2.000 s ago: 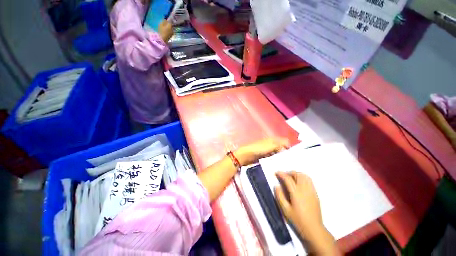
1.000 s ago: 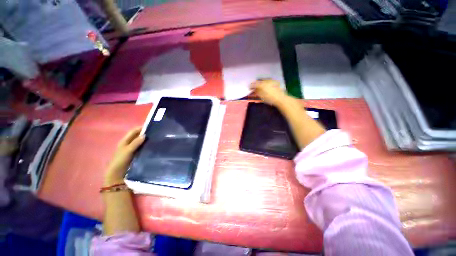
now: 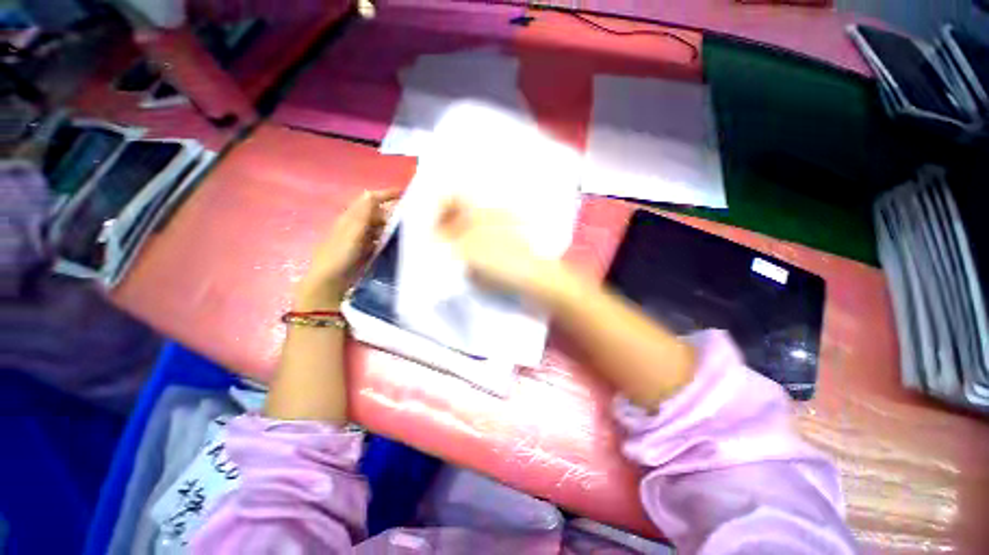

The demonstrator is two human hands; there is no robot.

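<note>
A white sheet (image 3: 493,184), blurred and bright with glare, lies over most of a dark tablet (image 3: 375,284) on a white sleeve (image 3: 434,363). My right hand (image 3: 488,244) is blurred on the sheet and seems to hold it; its fingertips are unclear. My left hand (image 3: 352,244) is at the left edge of the tablet and sleeve, with its fingers partly hidden behind the sheet. Another dark tablet (image 3: 721,293) with a small white label (image 3: 770,270) lies on the red bench to the right, partly behind my right forearm.
Loose white sheets (image 3: 654,136) lie at the far side. Stacks of tablets and sleeves stand at the right (image 3: 927,293) and left (image 3: 136,201). A blue crate (image 3: 163,401) with white sleeves and a handwritten sign (image 3: 201,488) is below left. A person's pink sleeve (image 3: 24,217) shows at far left.
My right hand has moved left from the far sheets onto the tablet, and a white sheet now covers much of it. The view has shifted, showing the right tablet more fully.
</note>
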